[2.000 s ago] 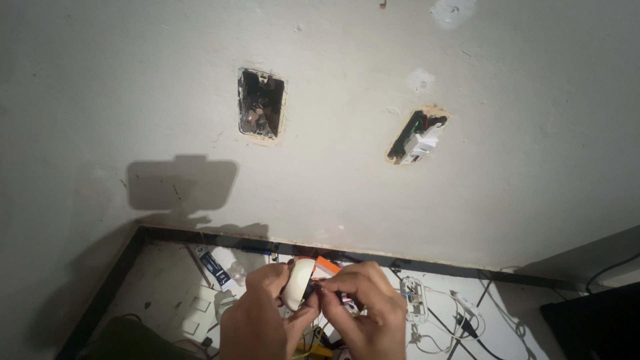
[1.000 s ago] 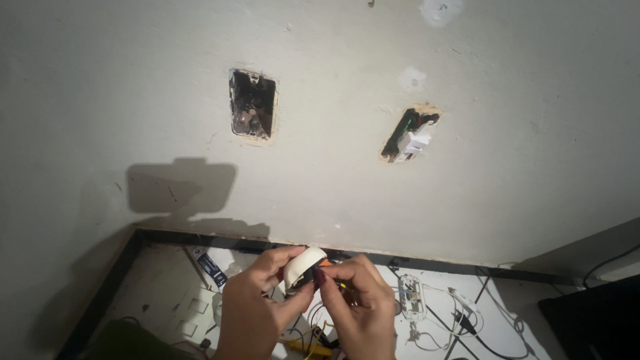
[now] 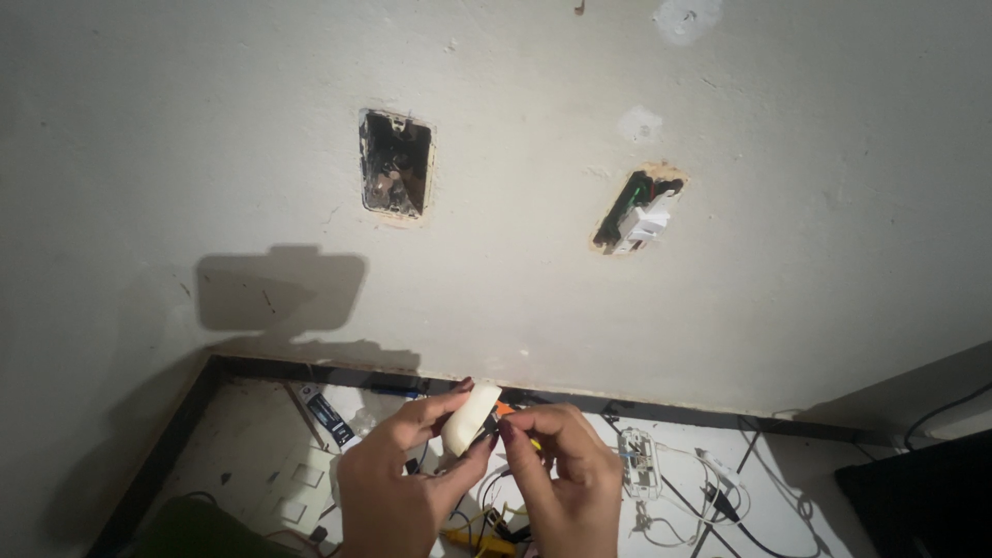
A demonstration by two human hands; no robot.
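My left hand [image 3: 411,473] grips a rounded cream-coloured plastic housing [image 3: 471,418], its dark inner side turned to the right. The thumb and forefinger of my right hand [image 3: 562,473] are pinched together at that dark side; whatever small part they hold is hidden. Both hands are low in the view, above the floor. On the wall above are an open, empty-looking electrical box [image 3: 397,164] at left and, at right, a second box with a white outlet module [image 3: 645,225] tilted out of it, green and red wires behind.
White cover plates [image 3: 298,484] lie at lower left. A white device frame [image 3: 639,463] and coiled cables [image 3: 709,496] rest on the tiles at right. A yellow-handled tool [image 3: 480,542] and loose wires lie below my hands. A black object [image 3: 922,496] stands at lower right.
The cream housing has been turned in my left hand since the frame of one second ago and now stands more upright. My right fingers remain close at its dark side.
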